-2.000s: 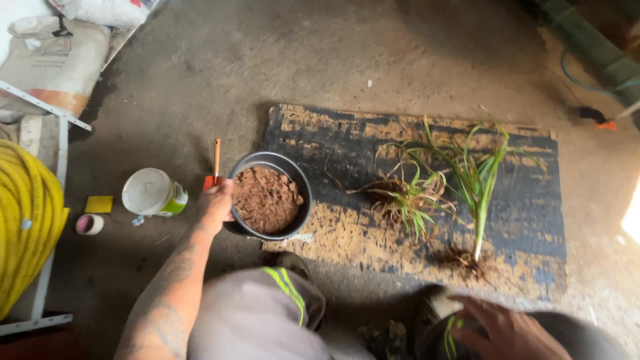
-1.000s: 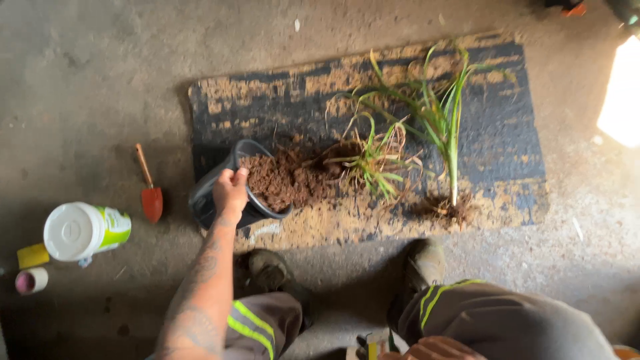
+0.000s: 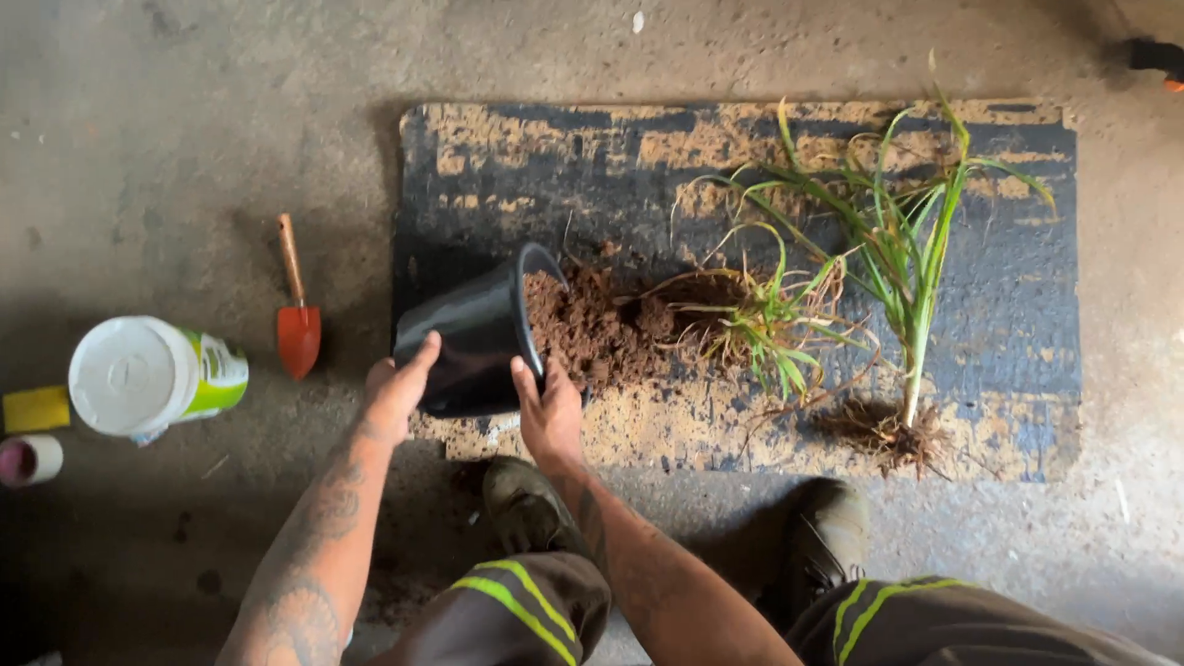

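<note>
A black plastic plant pot (image 3: 467, 338) lies tipped on its side on a worn black-painted board (image 3: 999, 305), its mouth facing right. Brown soil (image 3: 597, 328) spills from it onto the board. My left hand (image 3: 398, 384) grips the pot near its base, while my right hand (image 3: 550, 407) holds the lower part of its rim, thumb outside. Some fingers of both hands are hidden. Right of the soil, touching it, lies a small leafy plant (image 3: 772, 333) with dry strands. Farther right is a taller green plant (image 3: 920, 314) with bare roots (image 3: 897, 439).
An orange hand trowel (image 3: 298, 338) with a wooden handle lies on the concrete floor left of the board. Beyond it are a white lidded tub (image 3: 134, 375), a yellow block (image 3: 37, 409) and a roll of tape (image 3: 32, 461). My boots (image 3: 523, 509) stand at the board's near edge.
The pot, upright two seconds ago, has been tipped over and soil has come out onto the board. My right hand, away from the pot in the earlier frames, has taken hold of its rim.
</note>
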